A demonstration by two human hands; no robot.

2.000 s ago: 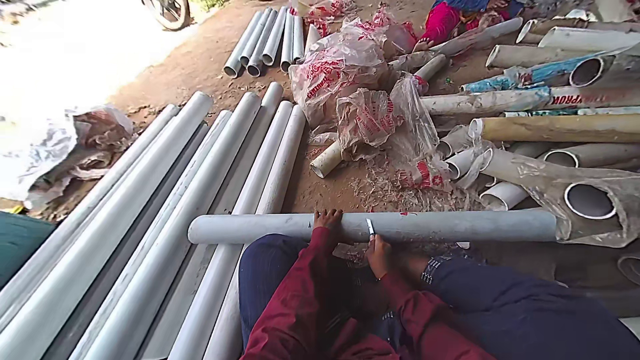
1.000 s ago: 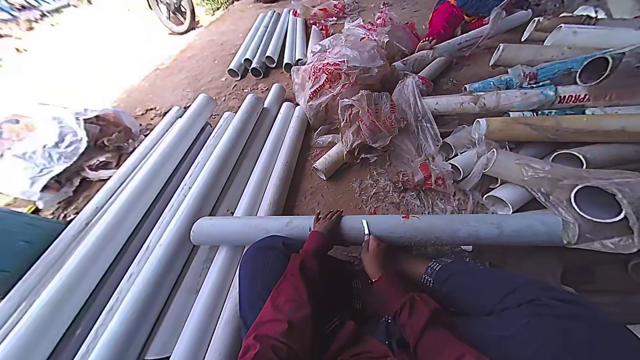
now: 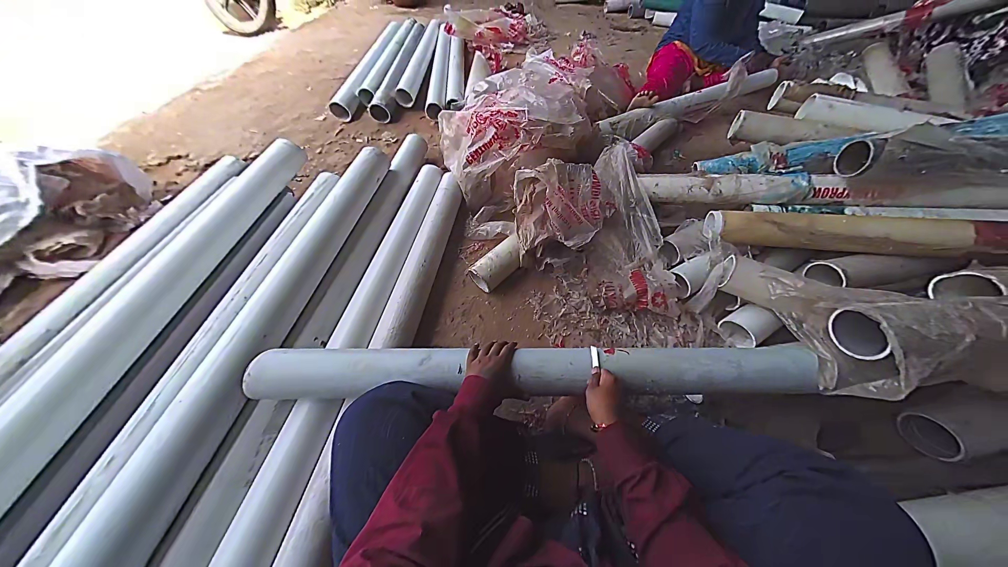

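Observation:
A long grey plastic pipe (image 3: 417, 372) lies crosswise over my lap. My left hand (image 3: 491, 364) rests on it left of its middle, the fingers over the top and the thumb side hidden. A small blade-like tool (image 3: 595, 357), pale and flat, is held in my right hand (image 3: 603, 396); its flat part lies against the pipe's upper side beside a small red mark. Whether it has a handle is hidden by my fingers.
Long grey pipes (image 3: 315, 339) lie side by side at the left. Shorter pipes (image 3: 417, 63) lie beyond them. Crumpled printed plastic wrap (image 3: 504, 130) covers the middle ground. Piled pipes (image 3: 843, 232) fill the right. Another person's leg (image 3: 669, 71) shows at the top.
My right hand and the blade-like tool have moved a little along the pipe from their earlier place, relative to my left hand. The pipe stays across my lap.

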